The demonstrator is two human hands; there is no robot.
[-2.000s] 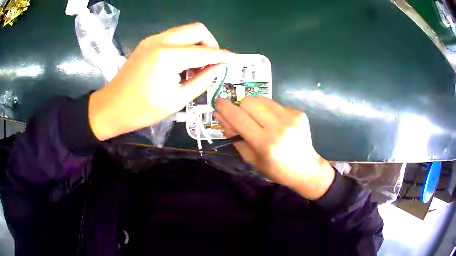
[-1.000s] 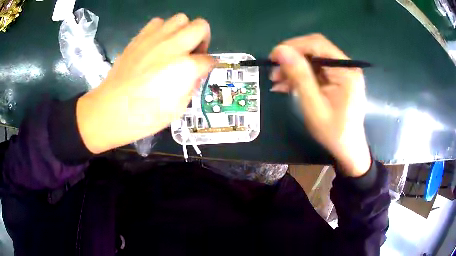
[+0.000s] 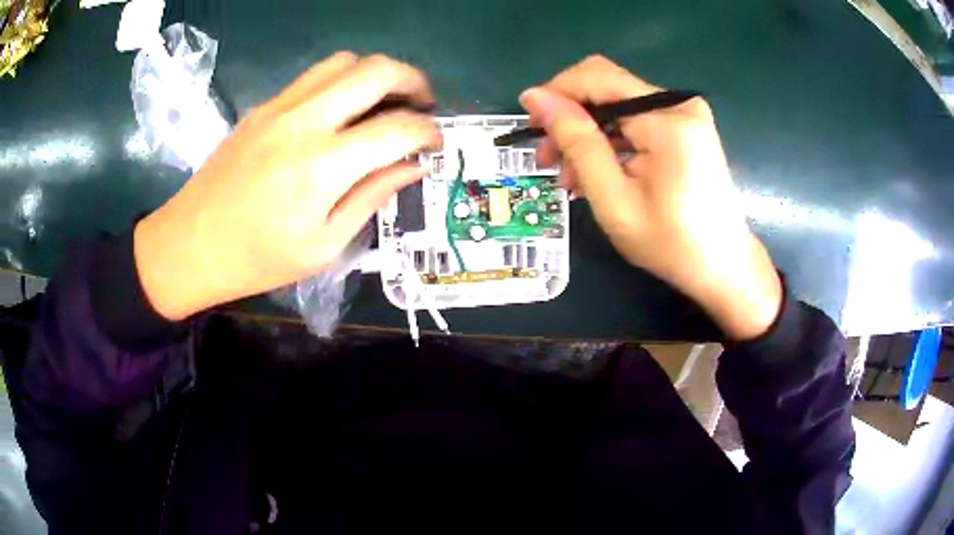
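An open white socket housing (image 3: 492, 296) lies on the dark green bench. It holds a green circuit board (image 3: 502, 225) with a yellow transformer, a green wire (image 3: 454, 214) and a brass contact strip (image 3: 481, 277) along its near edge. My left hand (image 3: 303, 178) is over the housing's left edge, fingers bent; whether it grips anything is hidden. My right hand (image 3: 638, 178) holds black tweezers (image 3: 649, 106) whose tip is at the housing's top part. White thin tails (image 3: 415, 313) stick out at the lower left.
A clear plastic bag (image 3: 178, 105) lies at the upper left, with a white plug (image 3: 139, 23) at its end. Gold contact strips (image 3: 19, 31) are in the top left corner. The bench's edge runs just below the housing. A blue object (image 3: 921, 368) is at the lower right.
Since one second ago, the housing has shifted right. My right hand has moved slightly left with the tweezers. The brass strip seen along the top edge is no longer clearly visible.
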